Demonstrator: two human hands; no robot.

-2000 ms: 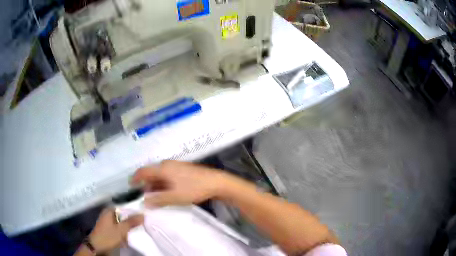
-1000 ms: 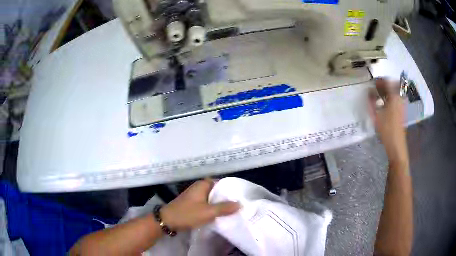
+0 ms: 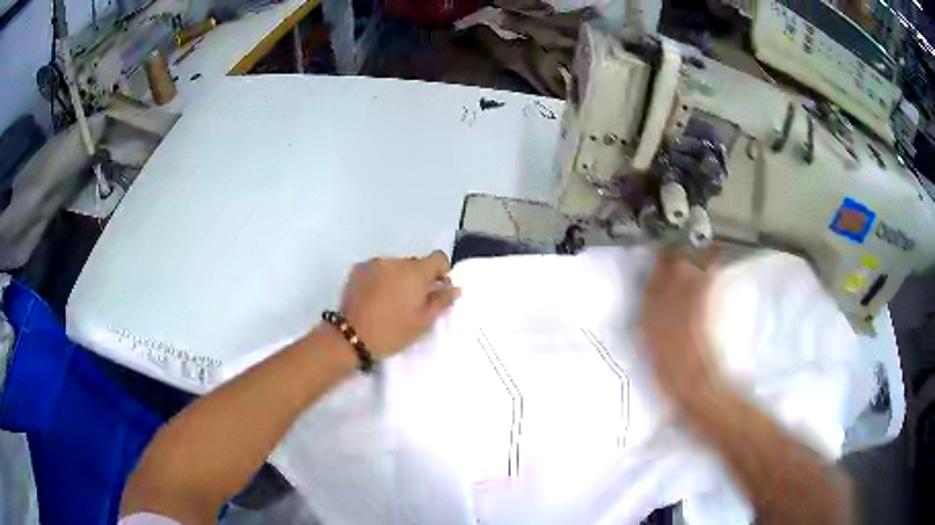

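A white garment piece (image 3: 559, 359) with dark, angled double stitch lines lies spread over the front of the machine table. Its upper edge is by the presser foot area of the cream twin-needle machine (image 3: 764, 179), which has two white tension knobs. My left hand (image 3: 402, 303), with a beaded bracelet on the wrist, grips the cloth's upper left edge between thumb and fingers. My right hand (image 3: 682, 318) is blurred and lies on the cloth just below the tension knobs; whether its fingers hold the cloth is unclear. The needle point is hidden.
The pale tabletop (image 3: 297, 185) extends left and behind the machine head. Blue cloth (image 3: 77, 410) hangs at the lower left. Another machine table with grey cloth (image 3: 128, 138) stands at the far left. Brown cloth (image 3: 523, 46) lies behind the table.
The white piece has moved from the lap up onto the table by the needle area and is spread out. My right hand has come from the table's right end onto the cloth. The view has shifted left.
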